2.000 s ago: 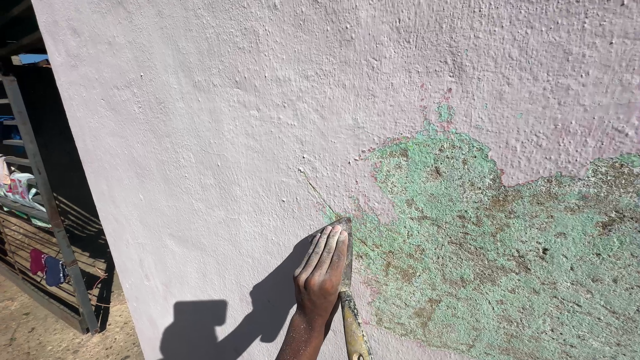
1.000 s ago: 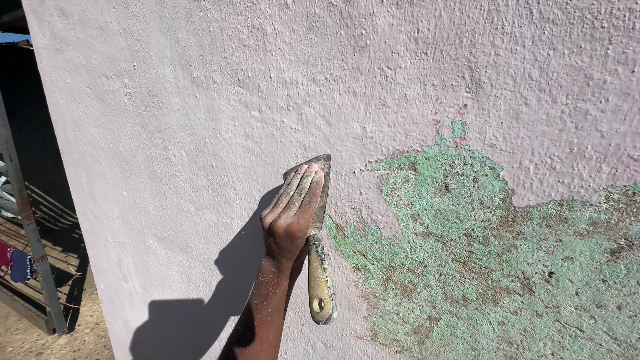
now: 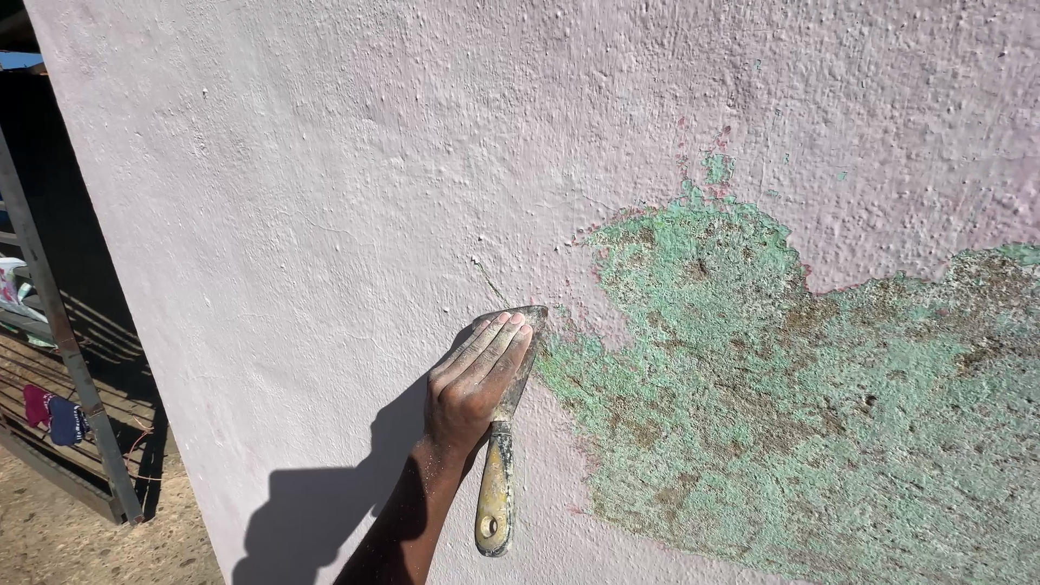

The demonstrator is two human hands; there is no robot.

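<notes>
My left hand (image 3: 475,382) grips a paint scraper by its worn metal blade (image 3: 518,390), fingers laid over the front of the blade; the thumb is hidden. The blade's wide edge points up, against or close to the painted wall (image 3: 325,244). Below the hand hangs the scraper's dirty yellowish handle (image 3: 493,496), with a hole at its end. To the right of the blade, a rough patch of green old paint (image 3: 731,390) shows within the pale pink paint. A thin scratch (image 3: 489,280) runs just above the blade. My right hand is out of view.
A slatted structure with a metal post (image 3: 69,349) stands beyond the wall's left edge, with dark red and blue cloths (image 3: 65,418) on it. Stony ground (image 3: 175,532) lies below. The shadow of the arm and head (image 3: 305,520) falls on the wall.
My left hand first moved up the wall with the scraper, covering the scratch, then came back down beside the green patch. The scratch shows again above the blade. The view has shifted slightly.
</notes>
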